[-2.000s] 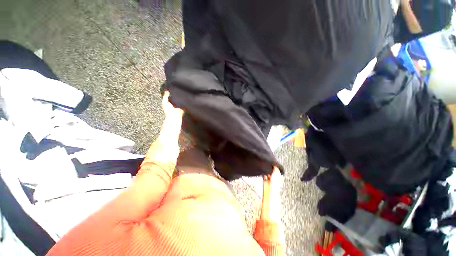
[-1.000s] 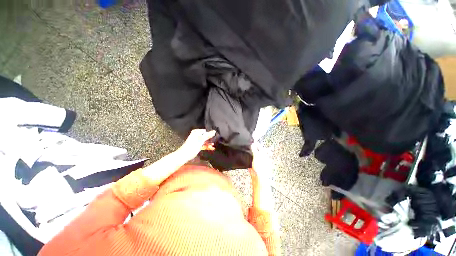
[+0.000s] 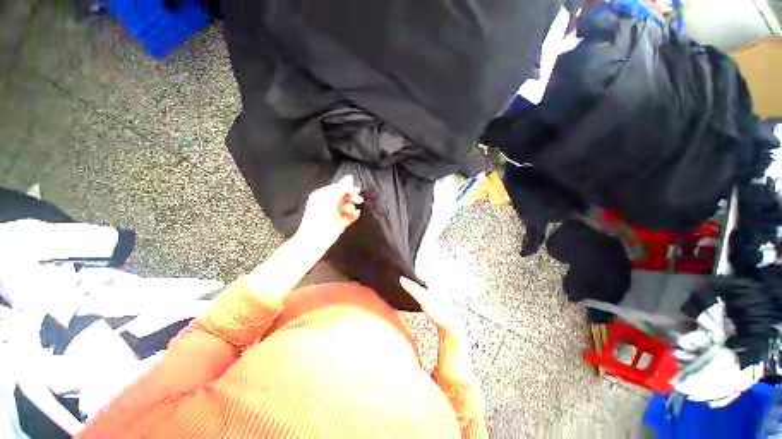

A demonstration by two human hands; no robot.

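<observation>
A large black garment (image 3: 377, 69) hangs down from the top centre of the head view, with its lower folds in front of my body. My left hand (image 3: 333, 208) pinches a fold of the black cloth near the middle, fingertips curled. My right hand (image 3: 423, 297) is lower and to the right, with its fingers at the garment's lower edge; the cloth stretches between the hands. The fingertips of both hands are partly blurred.
Another black garment heap (image 3: 634, 129) lies at the right above red crates (image 3: 639, 356). A white-and-black garment pile (image 3: 94, 317) lies at the left. Blue plastic (image 3: 163, 26) is at the top left, and a blue bin (image 3: 716, 416) at the bottom right. Speckled floor (image 3: 163, 154) shows between.
My left hand has moved from the garment's left edge to its middle folds. My right hand has moved left and stays at the lower edge. The view has shifted, showing more blue plastic.
</observation>
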